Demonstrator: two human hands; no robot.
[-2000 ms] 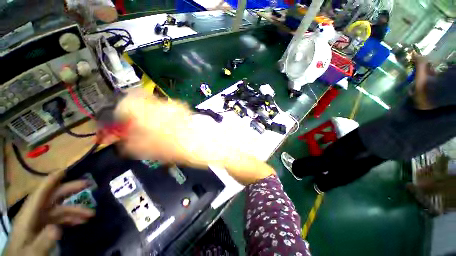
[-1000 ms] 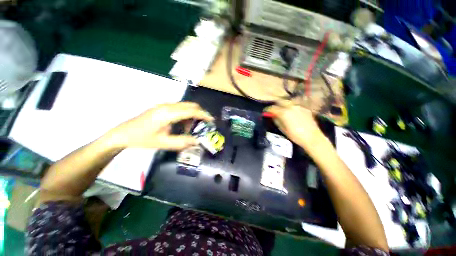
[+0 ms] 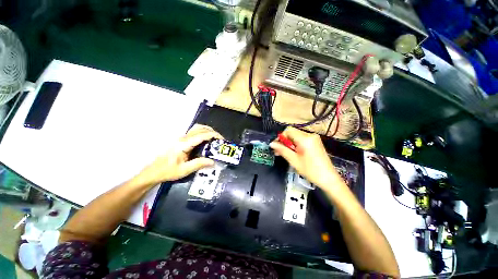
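My left hand (image 3: 191,155) holds an adapter unit (image 3: 225,151) with a yellow part and pale face, just above the left socket strip (image 3: 204,181) on the black board (image 3: 240,210). My right hand (image 3: 306,152) holds a red pen-like tool (image 3: 286,141), its tip near the green circuit board (image 3: 262,154) at the rear of the black board. The centre socket strip (image 3: 295,202) lies below my right hand, its upper end partly hidden by the hand.
Grey instruments (image 3: 322,41) with red and black leads stand on a wooden board (image 3: 295,111) behind. A dark flat phone-like object (image 3: 43,105) lies on the left white sheet (image 3: 98,131). Adapters and cords (image 3: 431,212) are piled at right. A fan (image 3: 11,62) is far left.
The view has swung from the right side back to the black board. Since one second ago, my left hand's adapter has turned nearly level, and my right hand has shifted slightly left and down.
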